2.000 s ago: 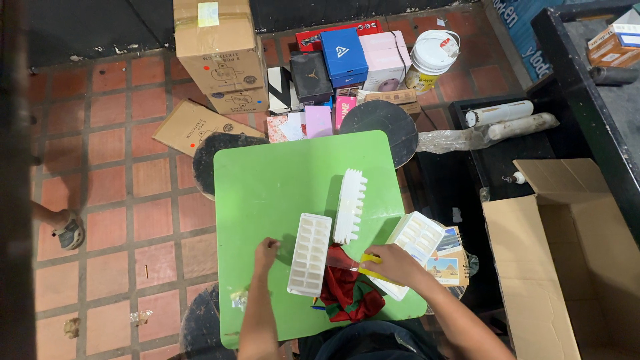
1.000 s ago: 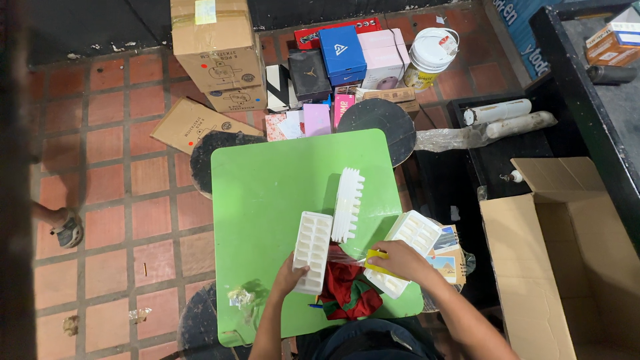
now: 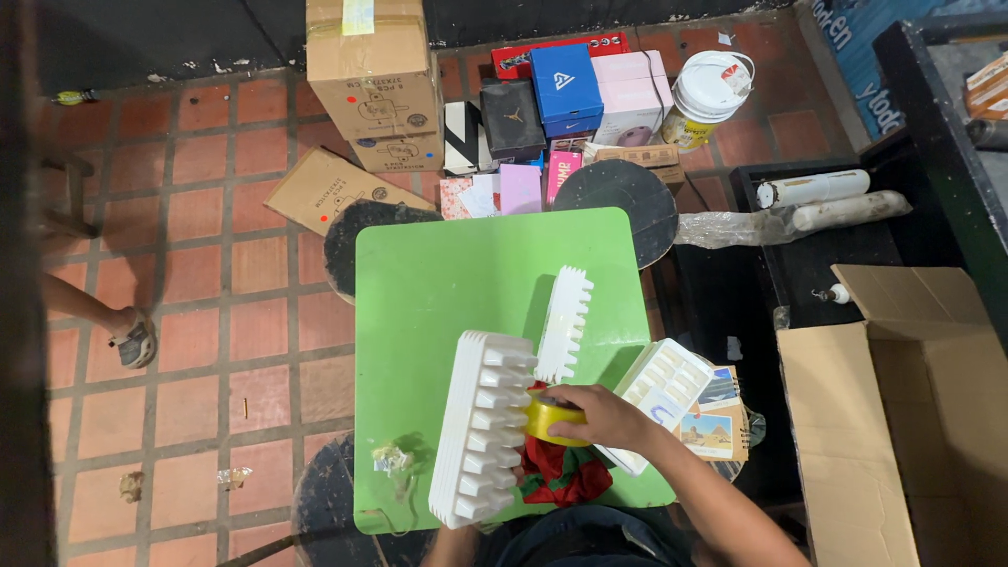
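My left hand (image 3: pixel 518 470), mostly hidden behind a stack of white plastic ice cube trays (image 3: pixel 480 425), holds the stack up on its side, cavity bumps facing right. In my right hand (image 3: pixel 598 417) is a roll of yellow adhesive tape (image 3: pixel 554 419), close against the stack's right side. Another white tray stack (image 3: pixel 564 323) lies on its side on the green table (image 3: pixel 457 276). More white ice cube trays (image 3: pixel 669 378) rest at the table's right edge, beside my right wrist. Below the tape, a red and green cloth (image 3: pixel 567 476) lies crumpled near my body.
Crumpled clear tape (image 3: pixel 391 458) sits on the table's left. Round black stools (image 3: pixel 618 206) surround the table. An open cardboard box (image 3: pixel 843 425) stands at right, near spiral-bound picture notebooks (image 3: pixel 713 433). Shoe boxes (image 3: pixel 567 83) and a white bucket (image 3: pixel 709 90) are behind. A person's foot (image 3: pixel 135 339) shows at left.
The held tray stack has been lifted and turned, from its cavities facing up to its bumps facing right. The tape roll has moved left with my right hand, up to the stack.
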